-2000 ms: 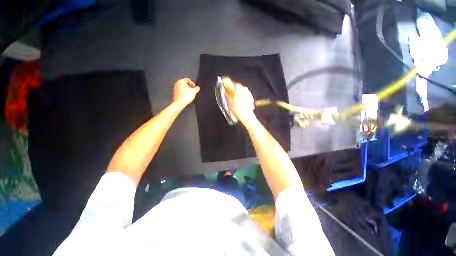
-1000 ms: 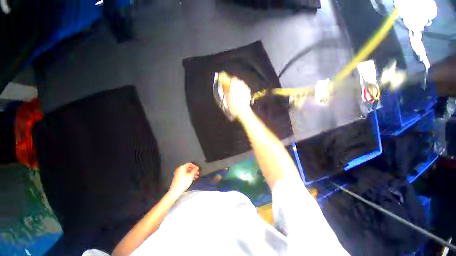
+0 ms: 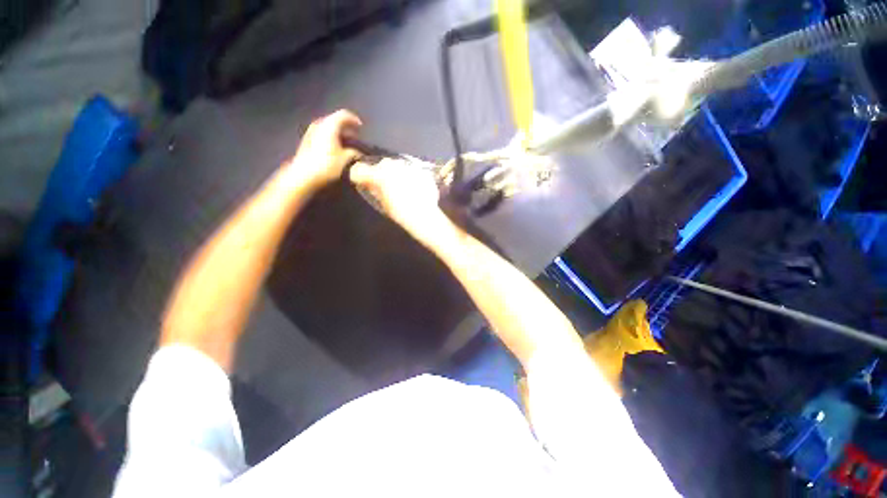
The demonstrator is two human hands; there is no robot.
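The black garment (image 3: 370, 272) lies in front of me on the dark grey pressing table (image 3: 399, 78), turned at an angle and partly under my forearms. My left hand (image 3: 329, 146) is at its far edge, with thumb and fingers closed on dark cloth. My right hand (image 3: 404, 192) is just right of it, closed around the steam iron, which is mostly hidden; a silvery bit (image 3: 367, 192) shows beside the fingers. The iron and fingertips are blurred.
A yellow hose (image 3: 515, 73) and a black cable loop (image 3: 449, 92) rise beyond my right hand. A pale ribbed hose (image 3: 768, 53) crosses at upper right. A blue-rimmed crate (image 3: 720, 204) with black garments stands right. A yellow cloth (image 3: 627, 336) hangs near the crate.
The view has turned and shifted. My left hand has moved from the near edge up to the garment's far edge, beside my right hand. The garment now appears rotated.
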